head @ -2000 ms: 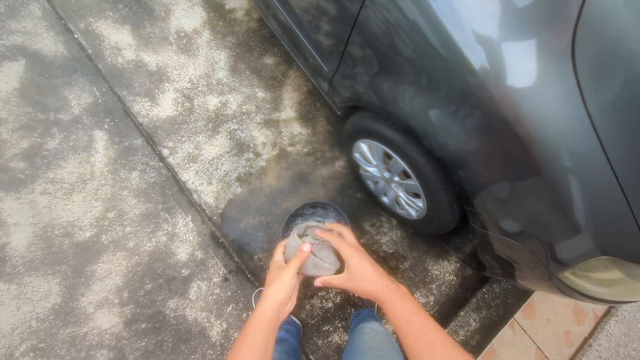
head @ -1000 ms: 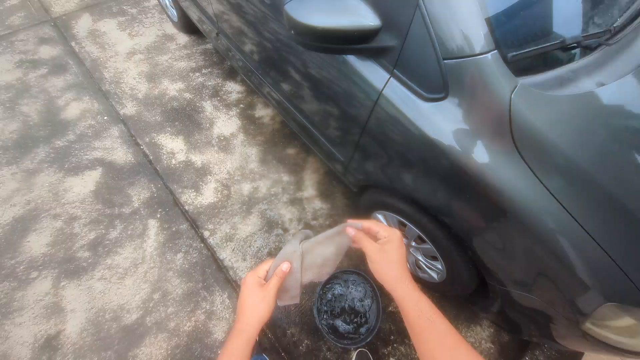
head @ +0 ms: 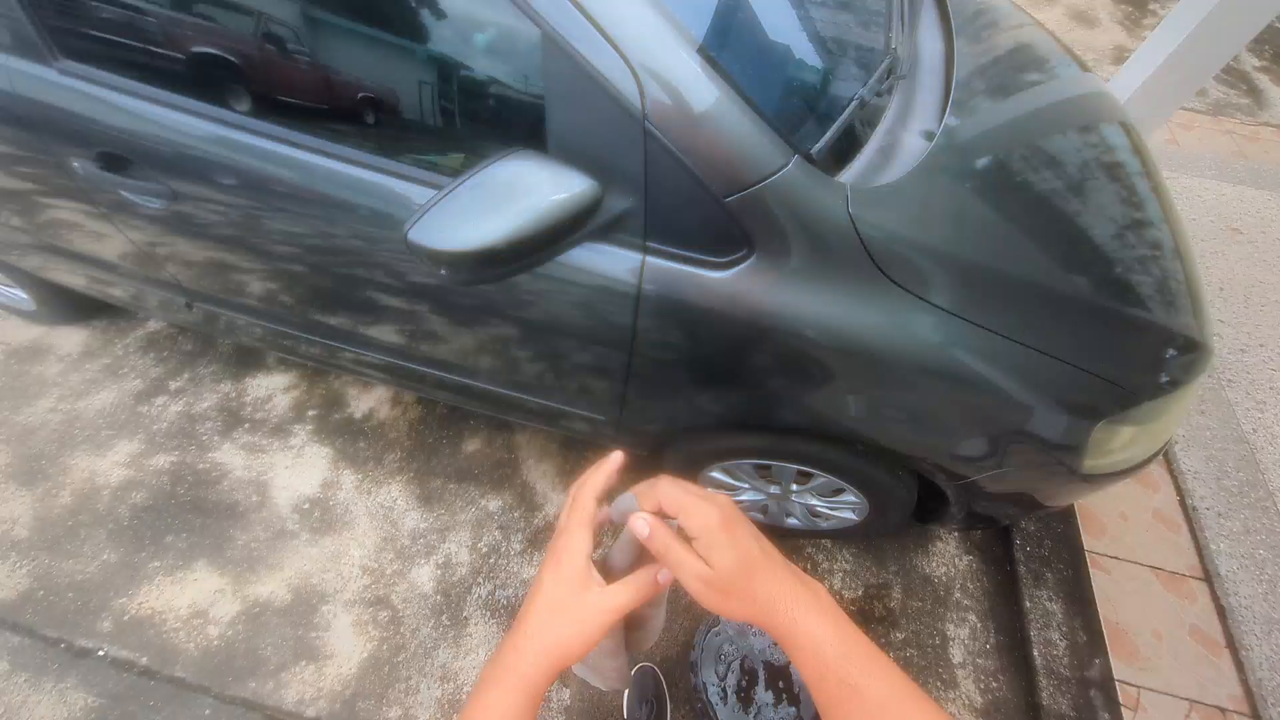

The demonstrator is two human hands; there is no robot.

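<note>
A grey cloth (head: 640, 605) hangs below my hands, its upper part pinched by my right hand (head: 715, 550). My left hand (head: 585, 575) is beside it with thumb and fingers spread around the cloth; whether it grips the fabric cannot be told. Just beneath my right forearm is a dark bucket (head: 752, 672) of water with suds on top. Beyond my hands stands a dark grey car, its front wheel (head: 790, 493) nearest to them, with the front fender (head: 760, 340) above.
The car's side mirror (head: 505, 215) sticks out over the front door (head: 420, 310). Stained concrete (head: 300, 520) lies at the left. A dark ledge (head: 1060, 600) and tiled paving (head: 1150, 590) are at the right, a pale post (head: 1190, 50) at the upper right. My shoe (head: 647, 692) shows below.
The cloth was bunched in both hands, then stretched between them beside the bucket; now it hangs down with my hands close together. The view has swung up toward the car's side and hood.
</note>
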